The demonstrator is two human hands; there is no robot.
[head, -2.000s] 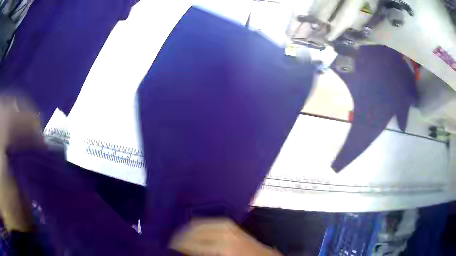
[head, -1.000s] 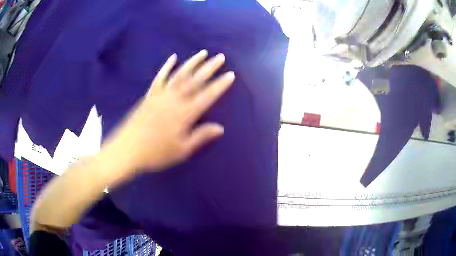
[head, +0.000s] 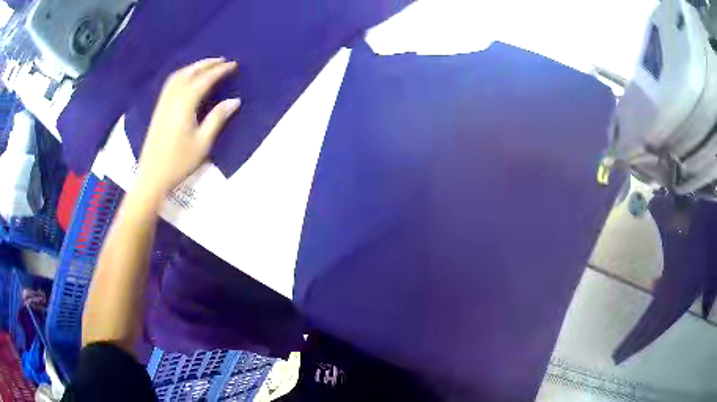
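A large purple cut panel point(head: 456, 212) lies flat across the white table, its right edge beside the presser foot area, which is partly hidden under the machine head. A second purple panel point(head: 275, 71) lies at the upper left, with a strip of white table between the two. My left hand point(head: 185, 126) is on this second panel near its lower left part, palm down, fingers bent and thumb apart; no cloth shows pinched in it. My right hand is not in view. A small pointed purple piece point(head: 668, 275) lies right of the needle area, cut off by the right edge.
The machine head point(head: 676, 94) stands at the upper right. A grey machine part point(head: 82, 31) is at the upper left. Bunched purple cloth point(head: 220, 298) hangs below the table edge, over a blue mesh basket point(head: 208, 377). Another blue basket point(head: 79, 267) and a red one point(head: 71, 200) are at left.
The view has shifted left. My left hand has moved from the panel beside the needle to the one at the upper left. The panels now lie apart with white table between them.
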